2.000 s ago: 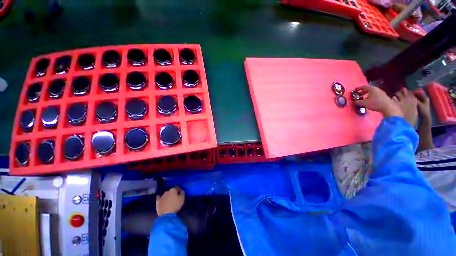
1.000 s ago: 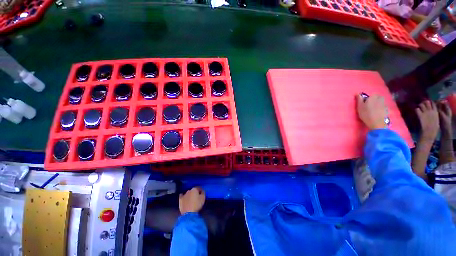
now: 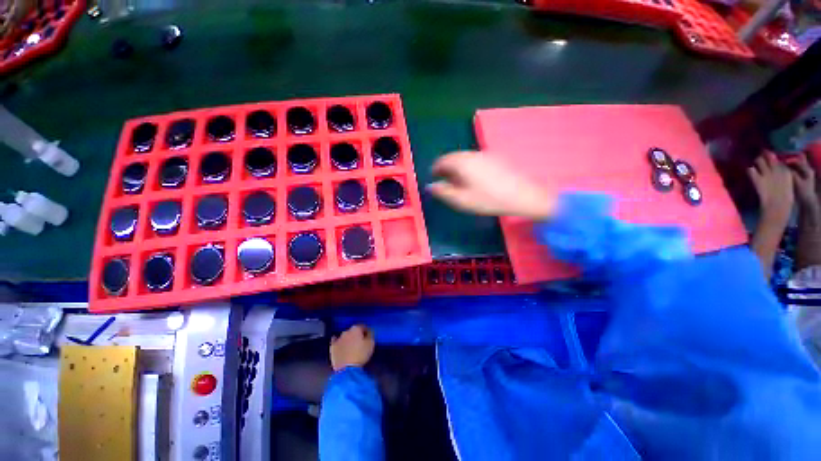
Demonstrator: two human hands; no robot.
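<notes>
A red pocket tray (image 3: 200,186) on the green bench holds round black units. Its front right pocket holds none. Several small round units (image 3: 663,180) lie grouped on the right part of the plain pink-red foam pad (image 3: 576,153). My right hand (image 3: 491,183) is blurred over the gap between tray and pad, its fingers pointing left towards the tray. Whether it holds anything cannot be told. My left hand (image 3: 351,347) is curled below the bench edge, right of the machine; its palm is hidden.
A white machine (image 3: 205,342) with a red button and a yellow plate (image 3: 99,405) is at the lower left. Small white bottles (image 3: 40,213) lie at the left. Red crates (image 3: 473,273) sit below the bench edge. Another person's hands (image 3: 772,194) are at the right; more trays lie behind.
My right hand was over the units on the pad and has moved left to beside the tray, uncovering the units. My left hand has stayed below the bench edge. The view has shifted.
</notes>
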